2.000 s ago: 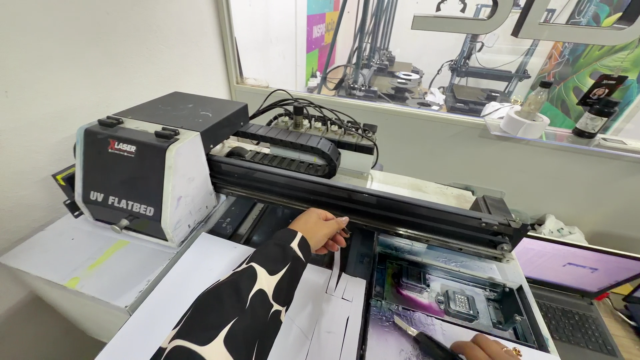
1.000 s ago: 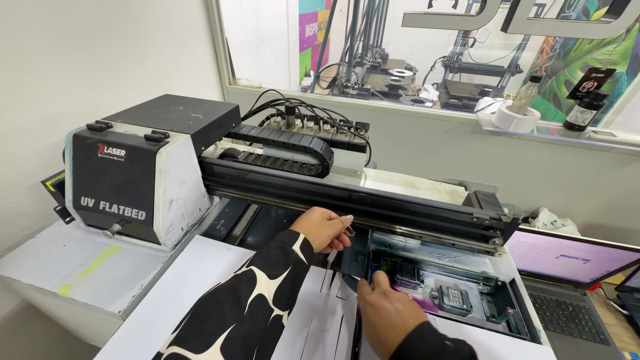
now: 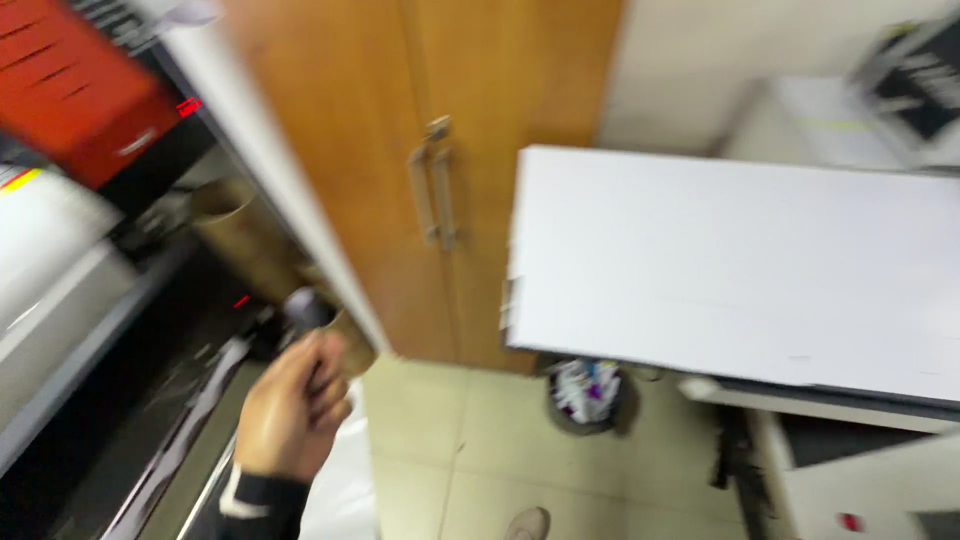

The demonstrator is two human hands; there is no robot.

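Observation:
My left hand is raised at the lower left with its fingers curled; blur and the fingers hide whether anything small is in it. It is above the floor, beside a dark machine with a long metal edge. Just past its fingertips lie brown cardboard tubes. To the right, large white sheets lie stacked on the flatbed printer's bed. My right hand is out of view.
A wooden cabinet with two metal handles stands ahead. A round bin full of scraps is on the tiled floor, near a shoe. A red and black machine sits at the upper left.
The view has swung far away from the printer's gantry and the laptop. My right hand, seen near my left hand at the printer a second ago, has left the view.

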